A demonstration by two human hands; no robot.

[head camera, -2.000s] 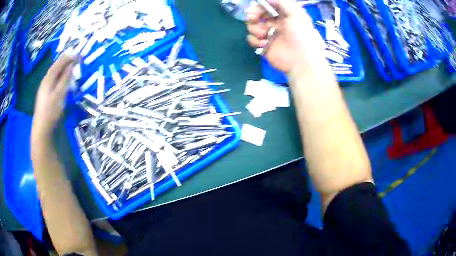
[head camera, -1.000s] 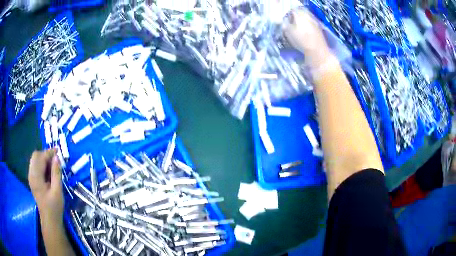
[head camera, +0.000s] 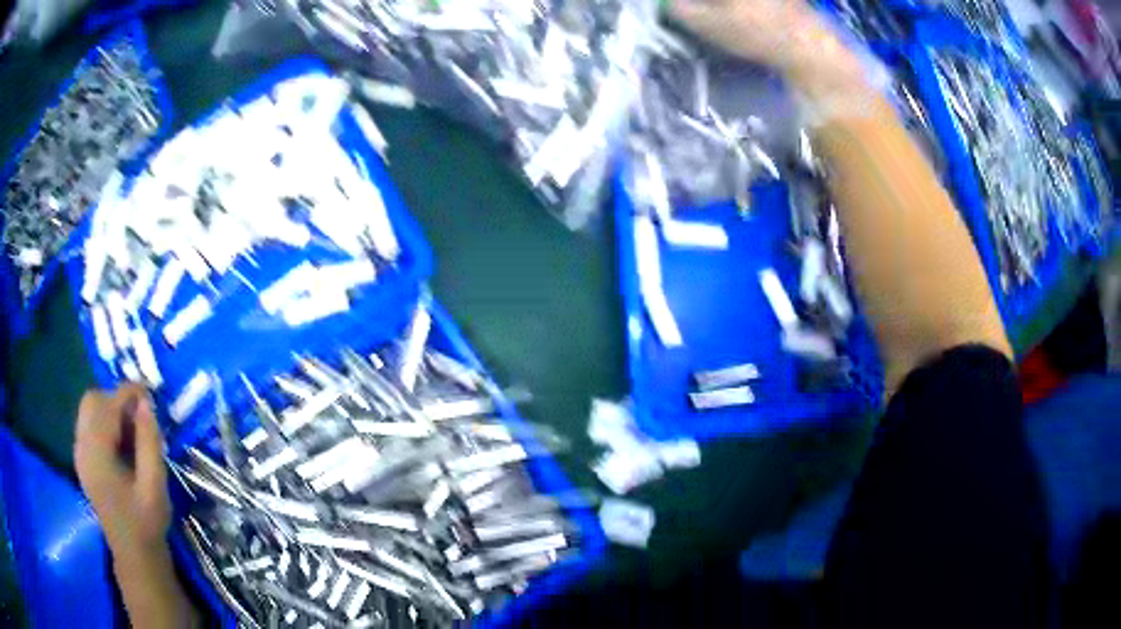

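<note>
A clear plastic bag of silver tubes [head camera: 559, 74] lies across the top, reaching over the right-hand blue tray [head camera: 725, 424]. A few metal tubes [head camera: 652, 295] lie in that tray. My right hand [head camera: 768, 35] is at the bag near the top edge, blurred; its grip is unclear. My left hand [head camera: 121, 449] is half closed beside the near centre tray, its fingertips hidden. That tray holds a pile of rod-ended silver cylinders [head camera: 381, 473]. White inserts [head camera: 234, 184] fill the tray beyond it.
White paper squares [head camera: 627, 464] lie between the near centre and right-hand trays. A smooth blue tray [head camera: 55, 535] is at the left edge. Trays of thin metal parts stand at far left [head camera: 80, 148] and far right [head camera: 1014, 160]. Something red [head camera: 1045, 375] shows below the bench at right.
The view has shifted towards the far trays. My right hand has moved to the bag, which now reaches over the right-hand tray. My left hand stays by the left side of the centre trays.
</note>
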